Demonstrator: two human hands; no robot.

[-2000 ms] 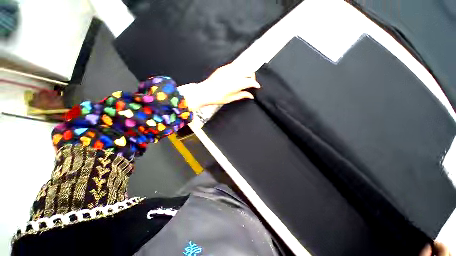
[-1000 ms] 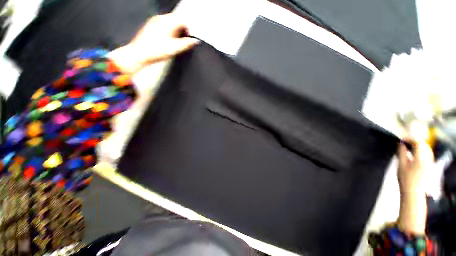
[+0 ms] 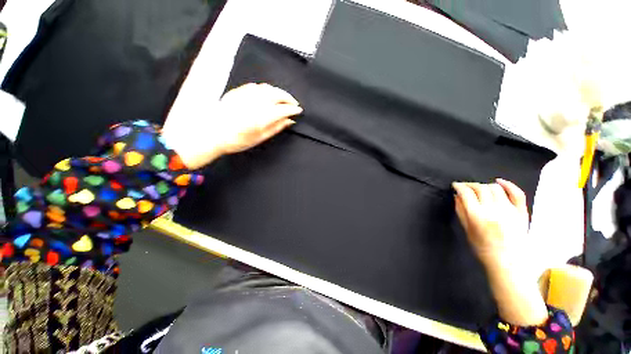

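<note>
The black panel (image 3: 311, 207) lies on the white work board (image 3: 277, 26), with stepped corners at its far side. A softer black strip (image 3: 408, 117) lies across its middle, with a slightly raised, wavy edge. My left hand (image 3: 252, 119) rests on the strip's left part, fingertips together at its near edge. My right hand (image 3: 492, 211) is at the right end of that edge, fingers bent and touching the cloth. Whether either hand pinches the material cannot be told.
Black pieces (image 3: 104, 69) lie at the left and grey-black pieces (image 3: 512, 21) at the far right. A yellow-handled tool (image 3: 588, 155), a pale crumpled bundle (image 3: 553, 90), a yellowish block-like item (image 3: 569, 290) and black scraps (image 3: 616, 242) are on the right.
The strip was lifted and stretched by its far corners a second ago and now lies flatter. Both hands have moved off the corners, inward and nearer, to the strip's near edge.
</note>
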